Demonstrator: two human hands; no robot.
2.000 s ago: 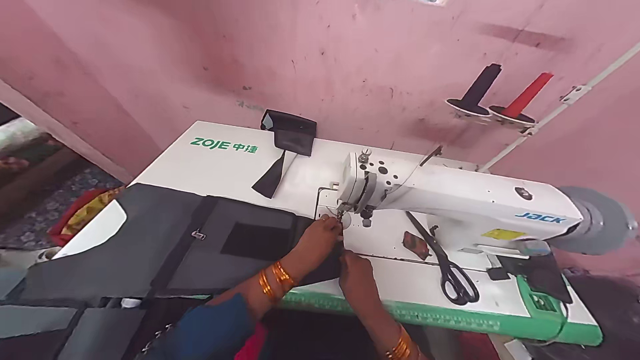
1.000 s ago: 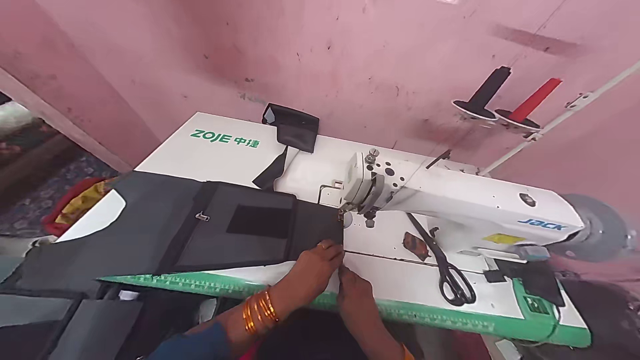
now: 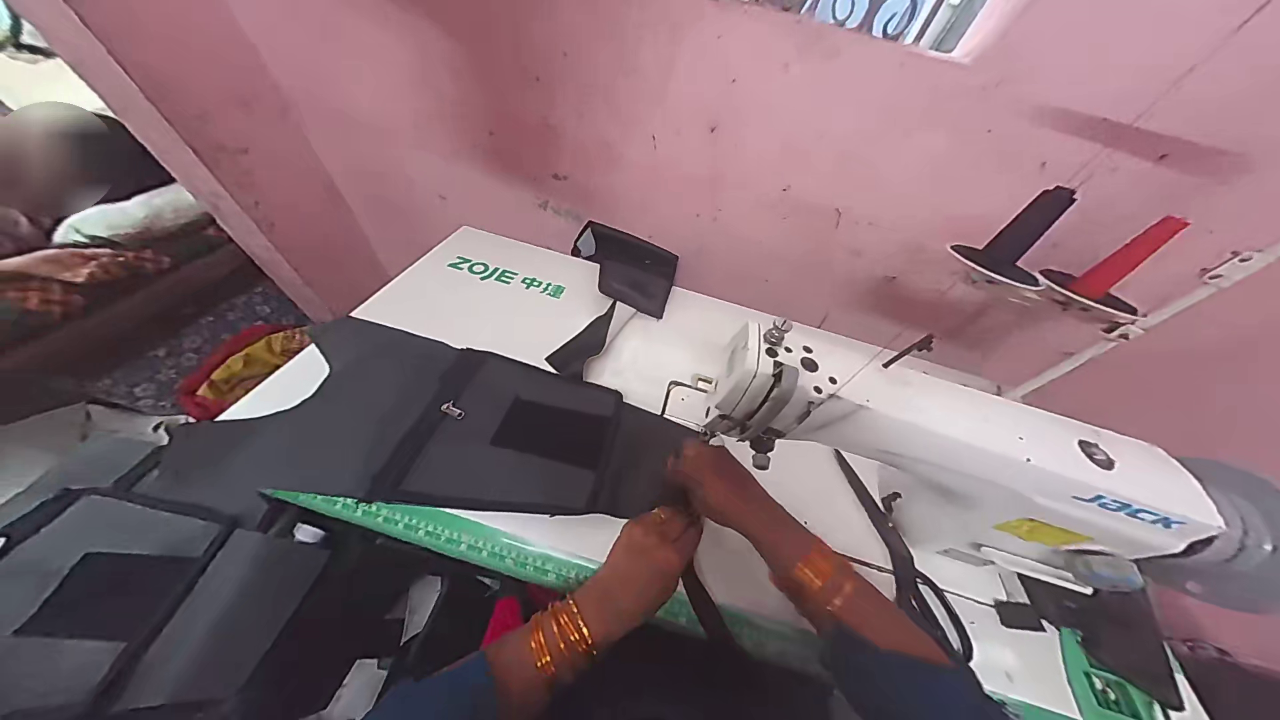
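Observation:
A dark grey fabric piece (image 3: 520,430) with a black patch and a zipper pull lies across the white sewing table (image 3: 410,290). Its right end reaches the needle area of a Jack sewing machine (image 3: 900,430). My left hand (image 3: 650,550) pinches the fabric's lower right corner, where a black strip (image 3: 708,605) hangs down. Close beside it, my right hand (image 3: 715,485) has its fingers on the right edge of the fabric, just below the presser foot. The fingertips of both hands are partly hidden.
Black-handled scissors (image 3: 925,590) lie right of my right forearm. Black scraps (image 3: 640,270) sit behind the fabric. More grey pieces (image 3: 120,590) are at lower left. Black and red thread cones (image 3: 1130,260) stand by the wall. A person (image 3: 70,190) is at far left.
My right hand has moved up to the fabric's right edge near the needle, above my left hand. A black strip now shows below the hands. The view has shifted.

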